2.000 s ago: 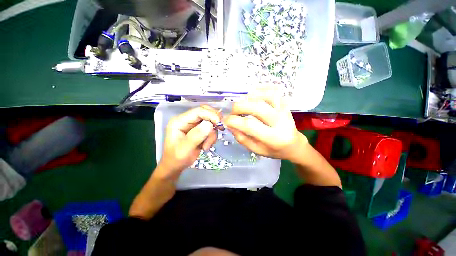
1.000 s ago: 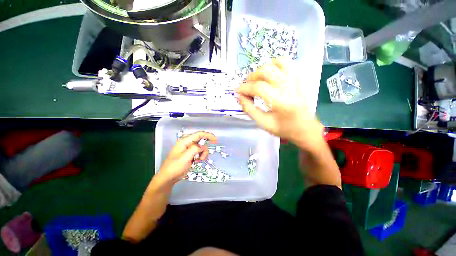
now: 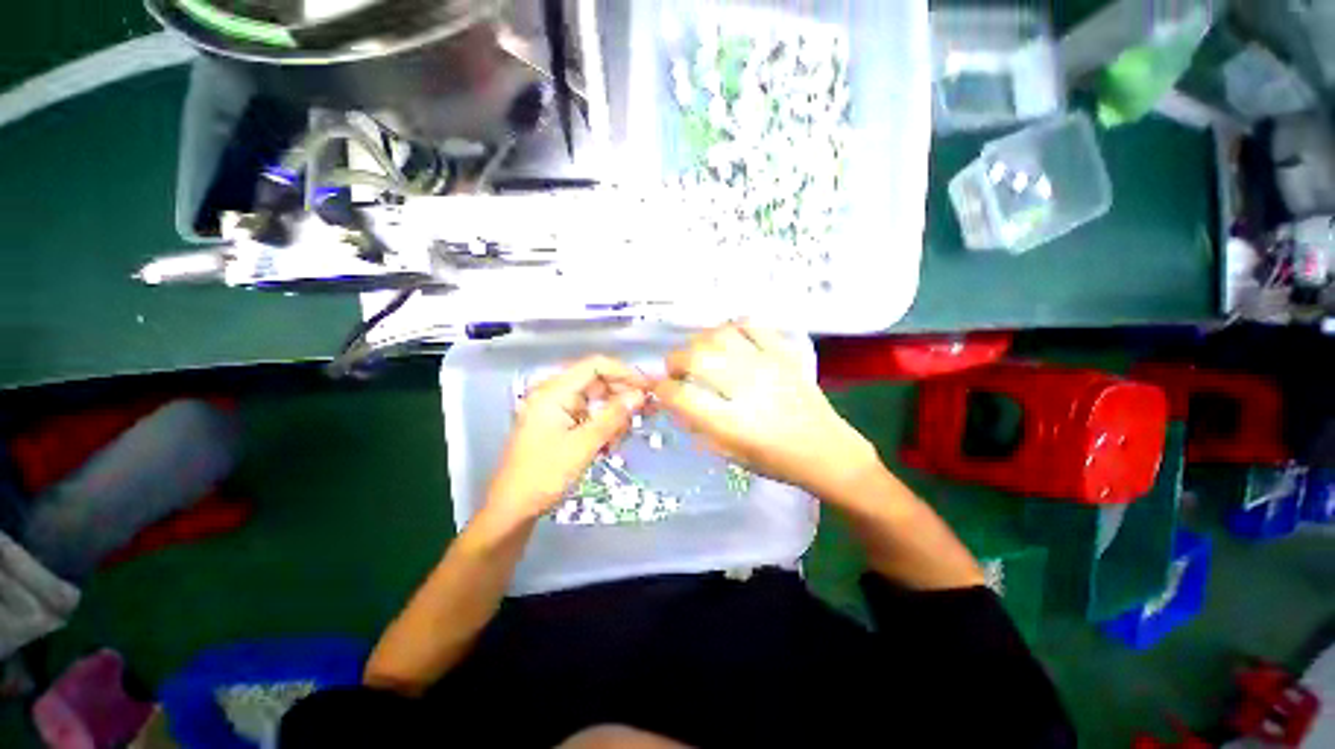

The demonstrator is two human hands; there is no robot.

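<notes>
My left hand (image 3: 564, 439) and my right hand (image 3: 750, 410) meet fingertip to fingertip over the translucent lap-side tub (image 3: 666, 553). A small whitish part (image 3: 644, 392) shows between the fingertips, blurred. My left hand's fingers are curled around it. My right hand's thumb and fingers are pinched at it; whether they grip it is hard to tell. White and green parts (image 3: 608, 501) lie loose in the tub below my hands. The assembly machine (image 3: 483, 242) stands on the bench beyond the tub, its right end washed out by glare.
A larger bench tub (image 3: 905, 176) with a heap of white and green parts stands right of the machine. A steel bowl (image 3: 337, 37) is behind the machine. Two small clear boxes, one tilted (image 3: 1076, 183), stand farther right. Red stools (image 3: 1120, 439) and blue crates (image 3: 1164, 600) are on the floor.
My right hand has come back from the machine's right end to my left hand over the lap-side tub. My left hand has moved slightly up and right. The view has shifted.
</notes>
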